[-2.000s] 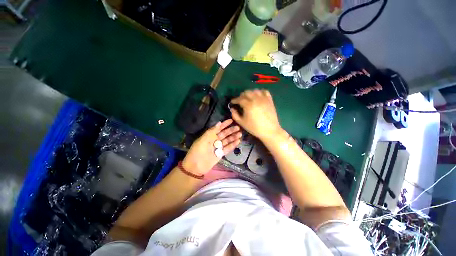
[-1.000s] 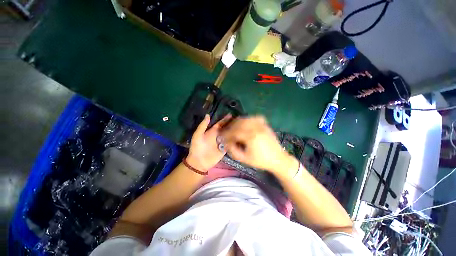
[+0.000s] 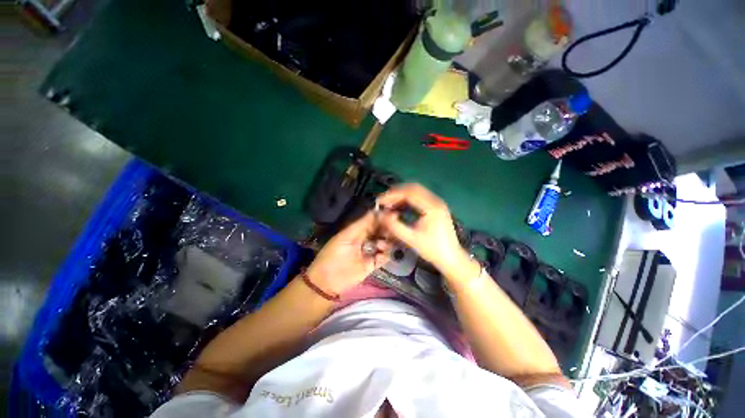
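Observation:
My left hand [image 3: 347, 255] is palm up at the near bench edge, with tiny light pieces [image 3: 370, 247] lying in it. My right hand [image 3: 425, 227] is over its fingertips, with thumb and fingers drawn together. A bright speck shows at those fingertips, but I cannot tell if they grip it. Black oblong housings stand in a row along the near edge: one [image 3: 333, 186] left of my hands, several [image 3: 519, 265] to the right. Grey round-holed parts [image 3: 400, 260] show partly below my hands. The housings directly under my hands are mostly hidden.
Cardboard box [image 3: 350, 104] of black parts and green flask [image 3: 426, 61] at the back. Red snips [image 3: 448, 143], blue glue tube [image 3: 545, 208] and clear bottle [image 3: 535, 131] behind the row. Blue crate [image 3: 65, 237] at left. Wire pile [image 3: 658, 384] at right.
My right hand went from the housing row to over my left palm, and is now up at the left fingertips. My left fingers have curled somewhat. The view has shifted slightly.

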